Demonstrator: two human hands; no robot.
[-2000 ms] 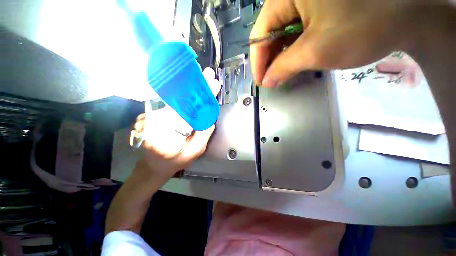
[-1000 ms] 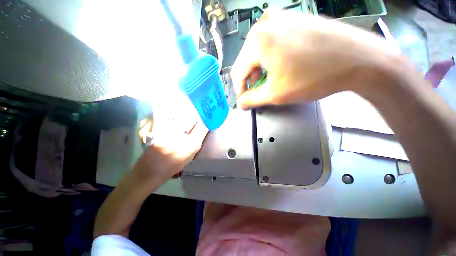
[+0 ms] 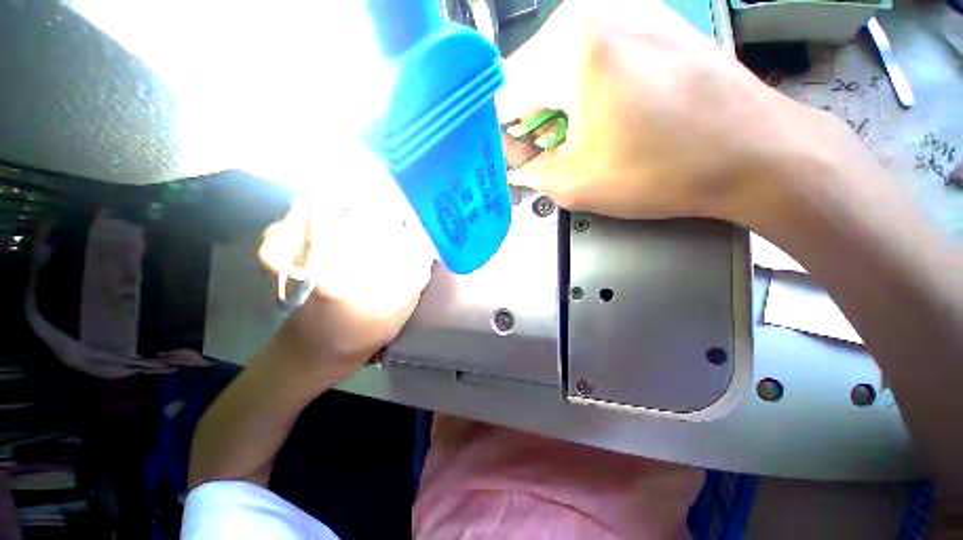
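Observation:
My right hand (image 3: pixel 634 127) is over the upper part of the silver bed plates (image 3: pixel 655 316). Its fingers are closed on a small green-marked tool (image 3: pixel 547 129), perhaps snips or tweezers, whose tip is hidden behind the blue lamp. My left hand (image 3: pixel 364 264) lies at the left edge of the bed beside the lamp, washed out by glare, with a ring on one finger. Its fingertips are hidden, so I cannot tell if it holds anything. The blue lamp cone (image 3: pixel 454 169) hangs between the two hands and covers the needle area.
The pale machine head (image 3: pixel 127 116) fills the upper left. A parts tray (image 3: pixel 813 21) stands at the top right, with a thin metal tool (image 3: pixel 890 63) beside it. Handwriting marks the grey surface there. White paper (image 3: pixel 808 306) lies right of the bed. Pink cloth (image 3: pixel 549 485) is below the table edge.
My right hand has moved left and inward with the green-marked tool, to just behind the blue lamp. The lamp shows further right and larger. My left hand stays at the bed's left edge.

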